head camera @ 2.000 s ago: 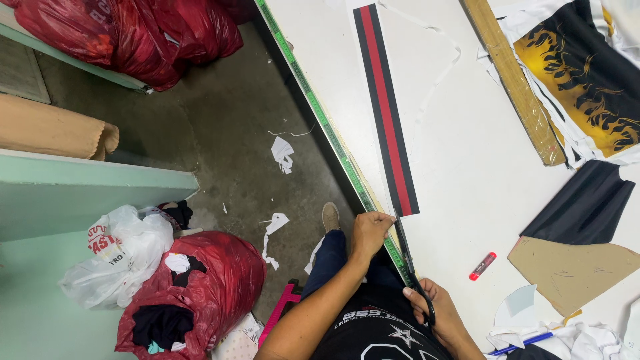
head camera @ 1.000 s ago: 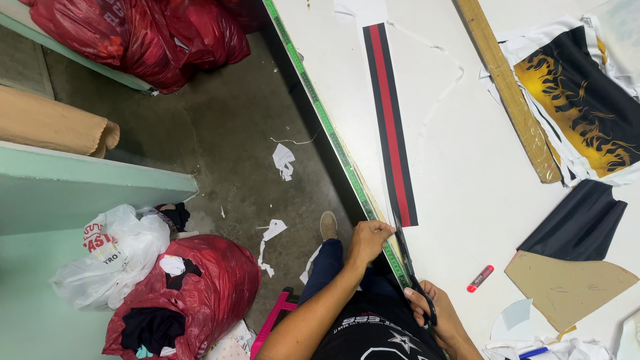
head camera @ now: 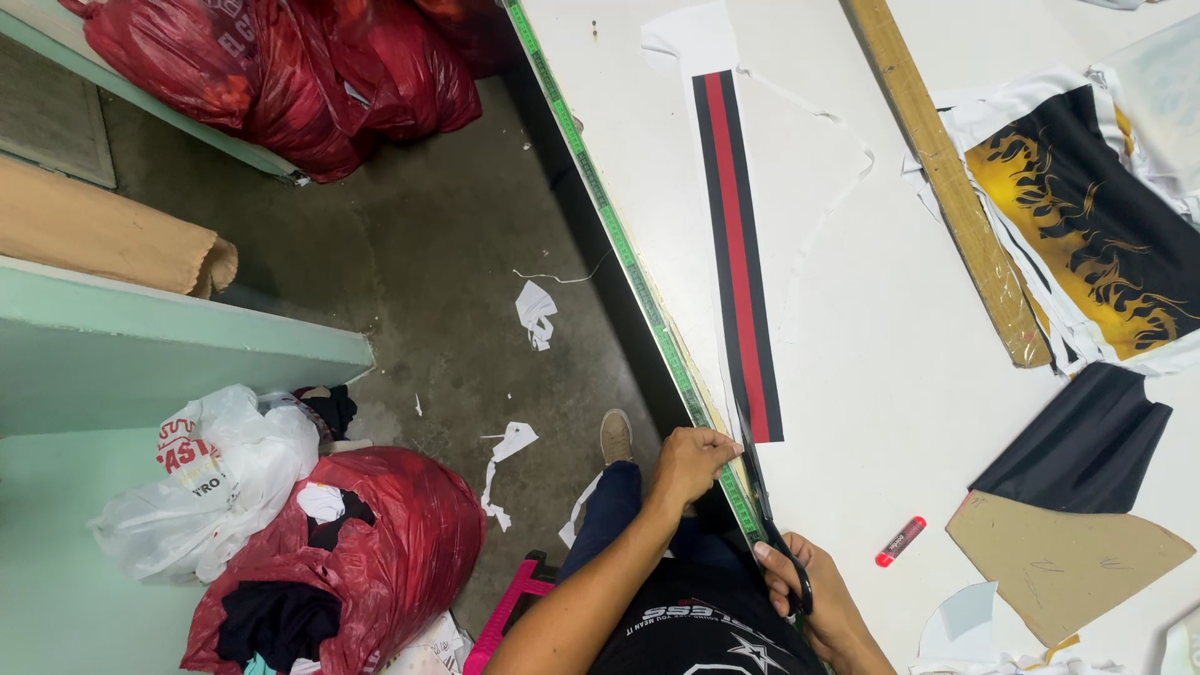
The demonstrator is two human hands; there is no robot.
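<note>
A long black-and-red striped fabric strip with a white margin lies along the white table. My right hand grips black-handled scissors at the table edge, their blades reaching the strip's lower left corner. Just left of the blades, my left hand pinches the white margin between thumb and fingers. A green measuring tape runs along the table edge, passing under my left hand. At the strip's far end lies a white fabric piece.
Right of the strip are a wooden bar, flame-patterned fabric, black fabric, a brown cardboard pattern and a red marker. Left of the table, a red plastic bag of cloth and white scraps lie on the floor.
The striped strip has moved toward me along the table, and the white piece at its far end now shows more fully. Both hands stay near the table edge.
</note>
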